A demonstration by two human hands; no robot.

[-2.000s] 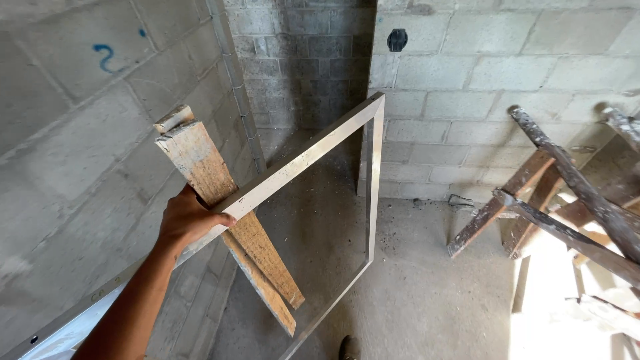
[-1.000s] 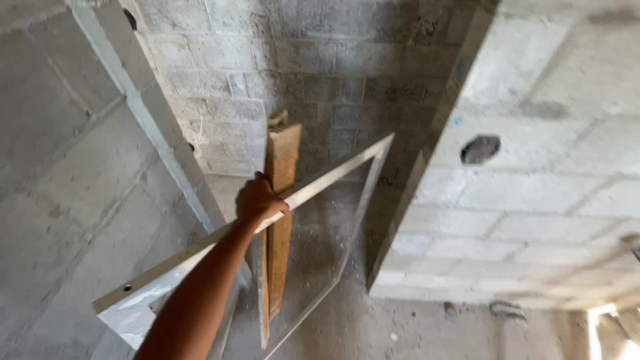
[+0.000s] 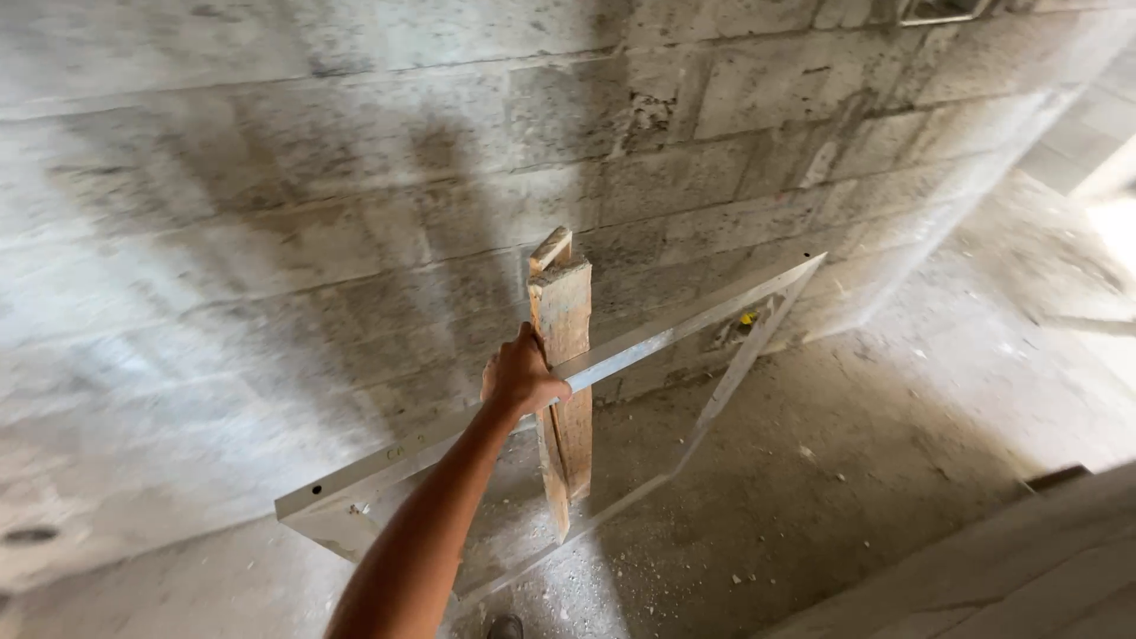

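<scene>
My left hand (image 3: 525, 373) is closed around the upper bar of a rectangular metal frame (image 3: 683, 334) and two rough wooden boards (image 3: 565, 315) together. The boards stand nearly upright, crossing the bar, with their top ends above my fingers and their lower ends inside the frame's outline. The frame slants from lower left to upper right, and dark holes show near both ends of its upper bar. My forearm hides part of its left side. My right hand is not in view.
A concrete block wall (image 3: 355, 240) rises behind the frame, close to it. Dusty concrete floor (image 3: 799, 479) with small debris lies below. Another wall surface (image 3: 1003, 568) crosses the lower right. The tip of a shoe (image 3: 506, 627) shows at the bottom edge.
The view has turned and moved strongly, and the block wall now fills the upper part. The leaning wooden poles seen at right two seconds ago are out of view. My left hand keeps its hold.
</scene>
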